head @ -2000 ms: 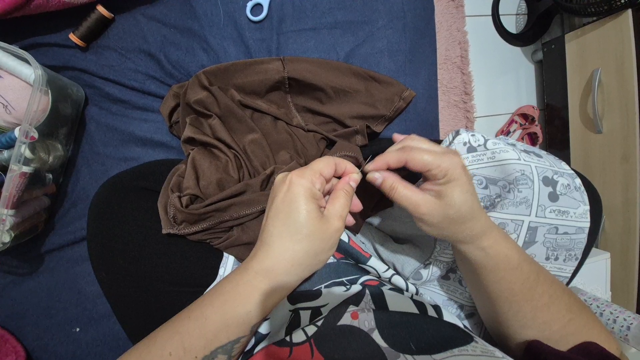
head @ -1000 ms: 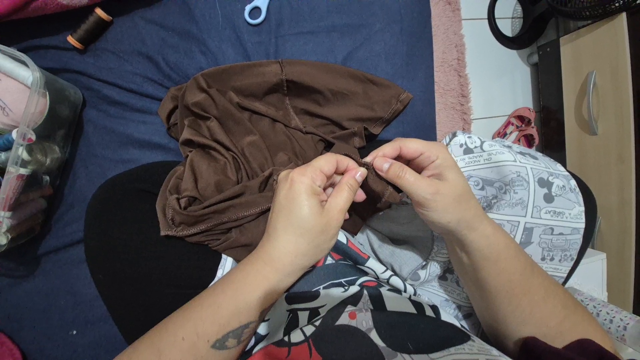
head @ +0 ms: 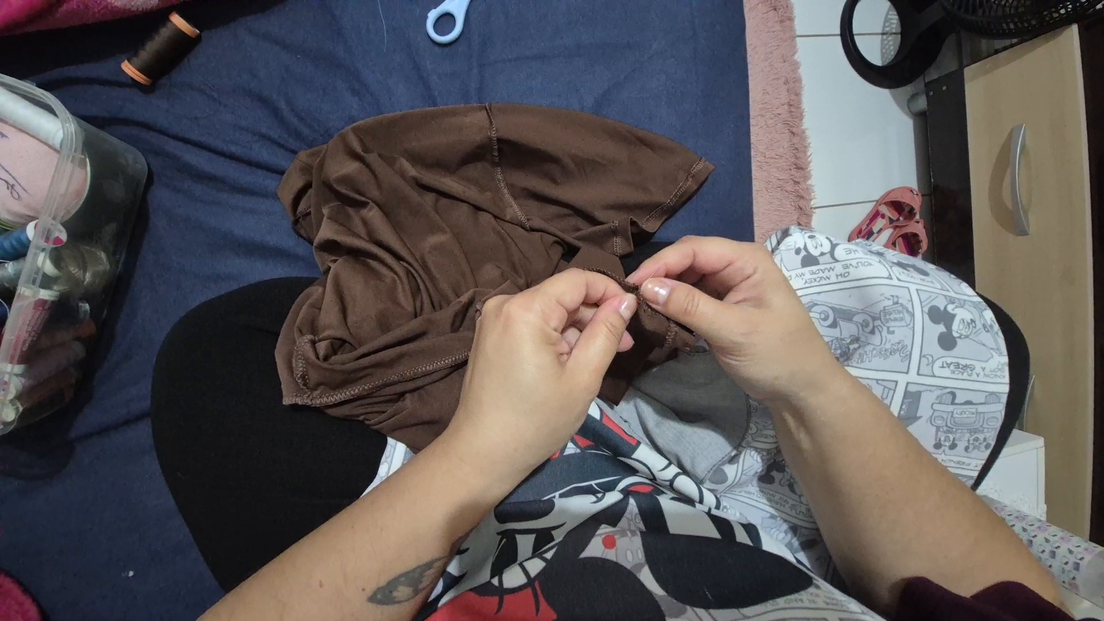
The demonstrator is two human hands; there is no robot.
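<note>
A brown fabric garment (head: 414,224) with overlocked seams lies bunched across my lap and the blue bedsheet. My left hand (head: 552,345) pinches its seam edge between thumb and index finger. Right beside it, the thumb and index finger of my right hand (head: 733,310) pinch the same edge, the fingertips of both hands almost touching. A needle is not distinguishable between the fingers in this view. The garment's lower part is partly hidden behind my left hand.
A clear plastic box (head: 129,185) of thread spools stands at the left. A dark thread spool (head: 161,48) and a light-blue scissor handle (head: 448,21) lie on the blue sheet (head: 604,52). Right of the bed are a pink rug (head: 780,112), pink sandals (head: 893,222) and a wooden drawer front (head: 1026,172).
Two seconds ago a thin needle showed at my right fingertips, a little apart from the left ones. The right hand has since closed in on the brown edge; the left has stayed nearly in place.
</note>
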